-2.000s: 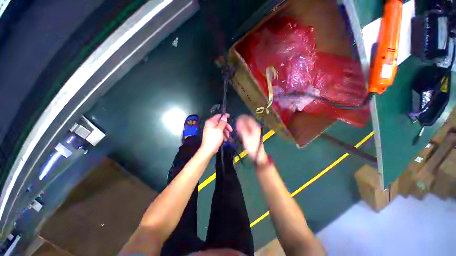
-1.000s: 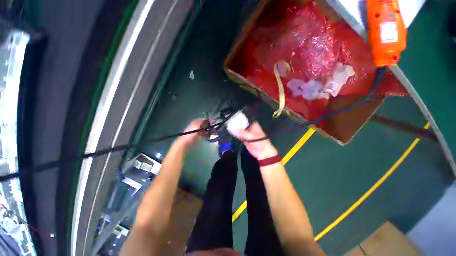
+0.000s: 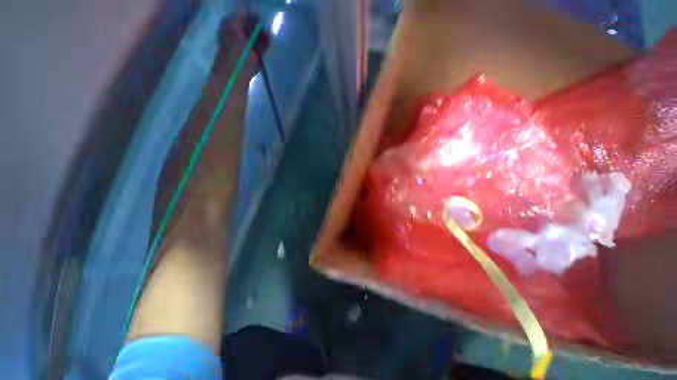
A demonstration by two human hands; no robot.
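My left hand (image 3: 243, 35) is at the top left, at the end of my outstretched arm. It is dark and blurred, and its fingers look closed. A thin black cord (image 3: 272, 100) runs down from it and ends in view above the dark green floor. The cord's part inside the hand is hidden. My right hand is out of the picture.
An open carton (image 3: 352, 172) with red bubble wrap (image 3: 490, 141) fills the right side. White crumpled plastic (image 3: 553, 249) lies on the wrap. A cream tape curl (image 3: 496, 276) hangs over the carton's near edge. The conveyor edge curves along the left.
My left hand has moved up and away to the left, over the line's side. My right hand has left the picture. The carton appears much larger and closer; the orange tool is out of view.
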